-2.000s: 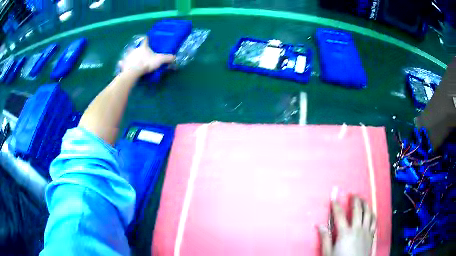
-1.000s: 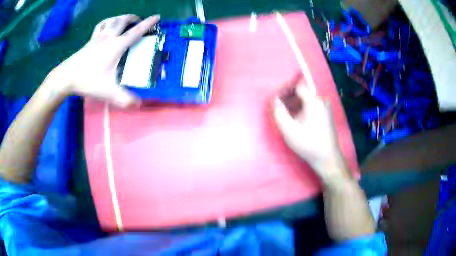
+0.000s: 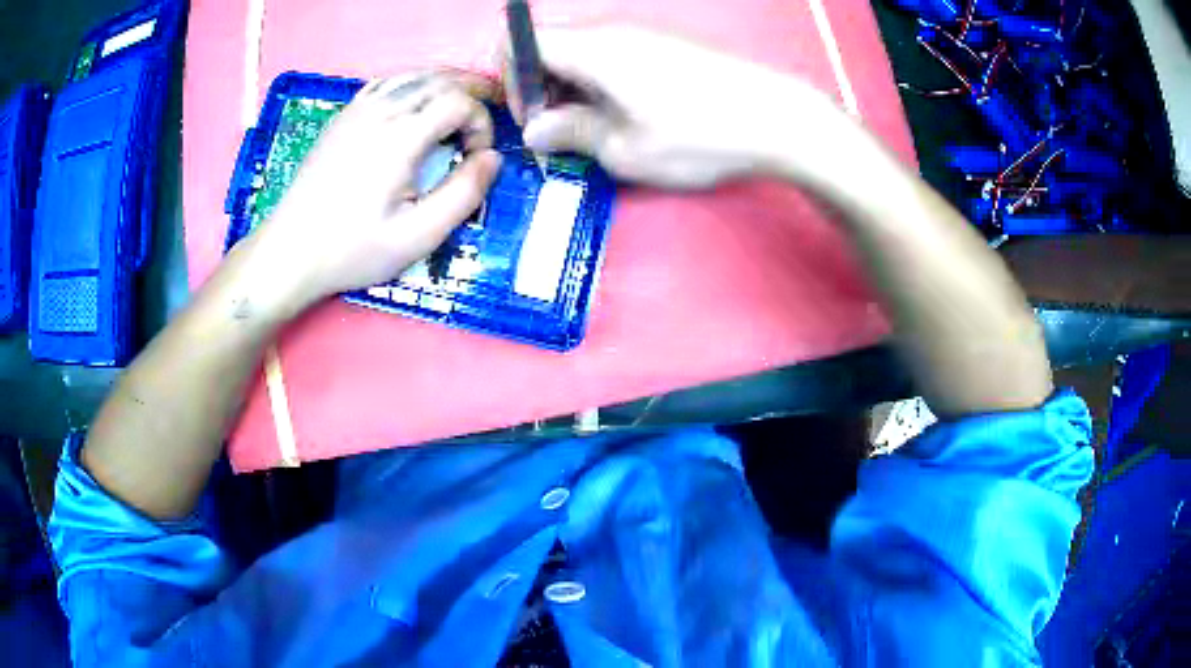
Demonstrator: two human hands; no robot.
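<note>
A blue front housing half with electronics [image 3: 499, 303] lies tilted on the pink-red mat [image 3: 705, 287]. A green circuit board [image 3: 295, 146] shows at its left end and a white rectangle [image 3: 550, 240] at its right end. My left hand [image 3: 392, 183] lies over the housing's middle, thumb and fingers bent close together; whether they pinch something is hidden. My right hand [image 3: 640, 111], blurred, holds a slim dark tool [image 3: 524, 55] over the housing's far right corner. The tool points down at the housing; its tip is hard to make out.
Closed blue housings [image 3: 89, 222] lie left of the mat, one with a white label at its far end. Blue wired cylinders [image 3: 1012, 124] with red and white leads are piled at the right. The grey bench edge [image 3: 771, 395] runs in front of my body.
The housing has come nearer and lies turned on the mat. My left hand has moved from its left end onto its middle. My right hand has moved left, over the housing, with the tool.
</note>
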